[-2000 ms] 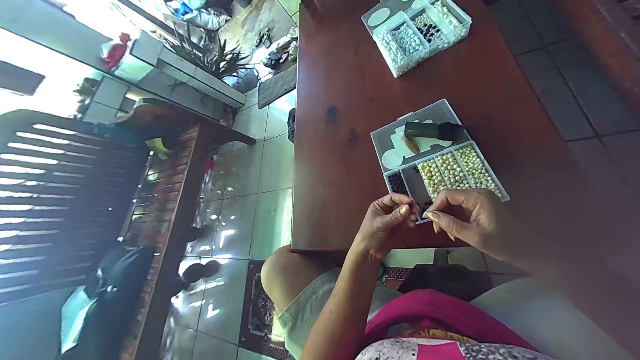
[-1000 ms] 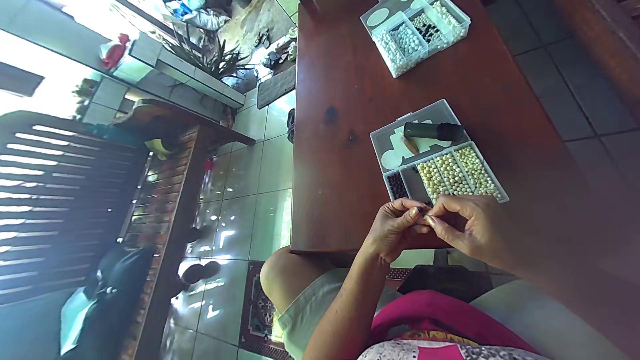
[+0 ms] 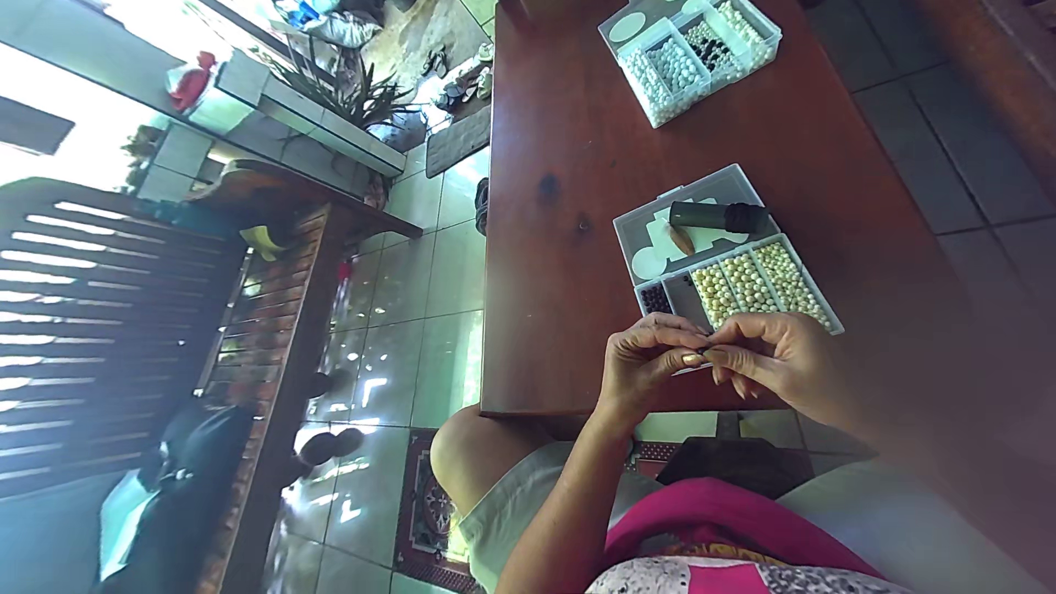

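Note:
My left hand (image 3: 656, 355) and my right hand (image 3: 763, 355) meet at the fingertips over the near edge of a plastic bead box (image 3: 648, 289). Both pinch a tiny dark thing (image 3: 703, 350) between them, too small to name, perhaps a bead. The box has a compartment of dark beads (image 3: 656, 299) at its left, a nearly bare one beside it, and several of cream beads (image 3: 749, 282). On its opened lid (image 3: 639, 231) lie a dark cylindrical object (image 3: 709, 216) and a small brown pointed piece (image 3: 681, 240). The hands hide the box's near edge.
A second plastic box (image 3: 657, 115) of white and dark beads stands farther up the wooden table (image 3: 561, 289). The table's near edge runs just above my lap. A slatted wooden bench (image 3: 276, 355) stands on the tiled floor to the left, with a patterned mat (image 3: 429, 511) below.
The fingertips of both hands have drawn together; two seconds ago a small gap showed between them. The boxes have stayed in place.

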